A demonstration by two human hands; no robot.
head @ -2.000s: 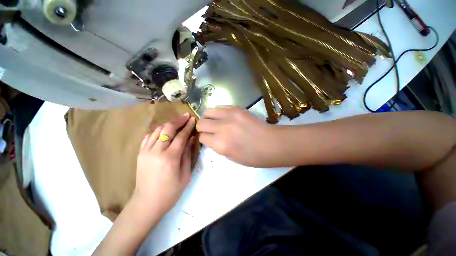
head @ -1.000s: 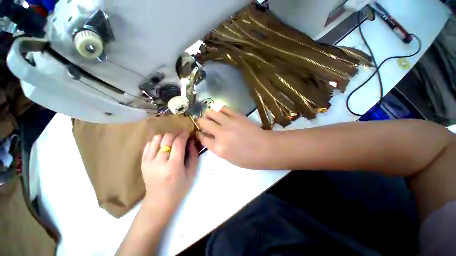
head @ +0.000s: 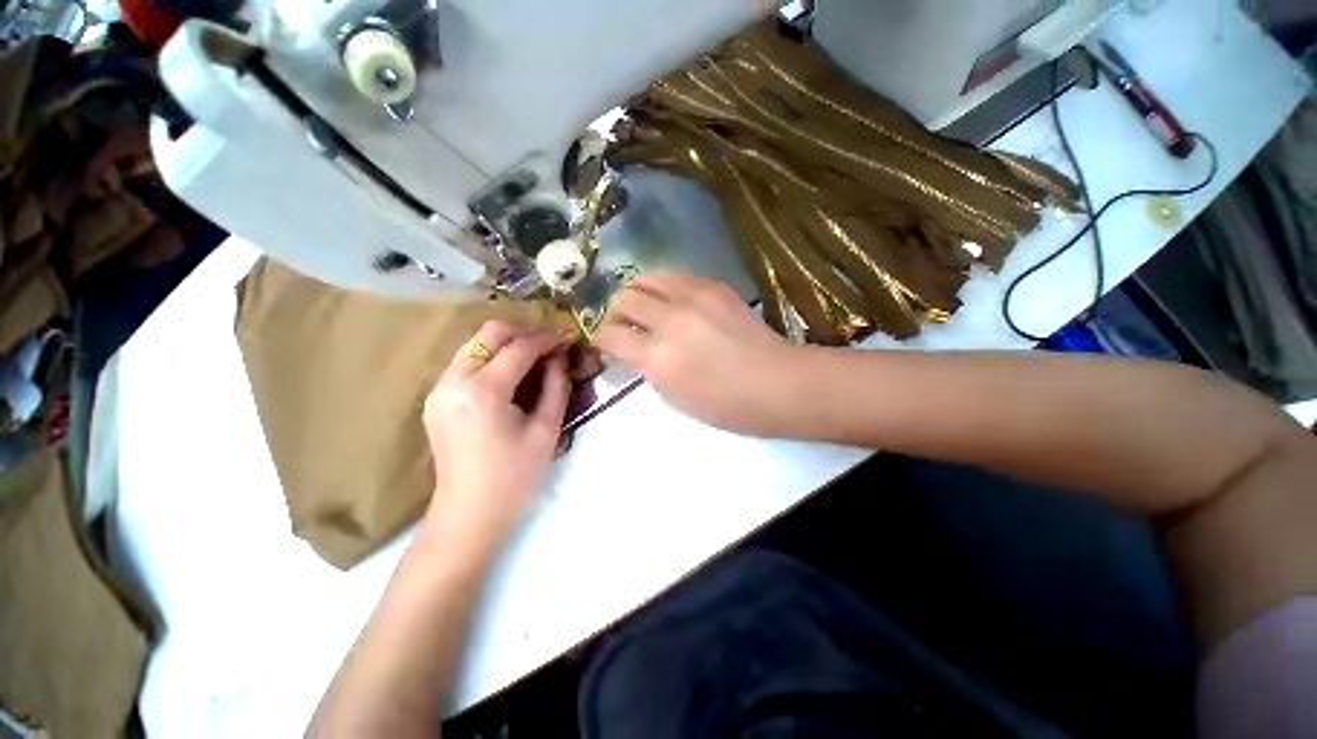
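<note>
A tan-brown garment piece (head: 347, 412) lies flat on the white table, its upper edge under the sewing machine head (head: 491, 87). My left hand (head: 498, 419), with a yellow ring, pinches the garment's right edge close to the presser foot. My right hand (head: 701, 354) has its fingertips at a narrow strip with a gold line, seemingly a zipper (head: 585, 326), right at the needle area. The fingertips partly hide the strip and the cloth edge. A dark narrow strip end shows below the fingers, on the table.
A fan of brown zippers with gold teeth (head: 852, 188) lies on the machine bed. A red-and-black tool (head: 1148, 101) and a black cord (head: 1102, 246) lie at right. Brown cloth (head: 65, 592) hangs at left; a blue bin (head: 1105, 329) is below the table at right.
The camera view has shifted, so the machine head and cloth appear further right. My left hand's fingers have bunched up at the cloth edge. My right hand stays by the needle.
</note>
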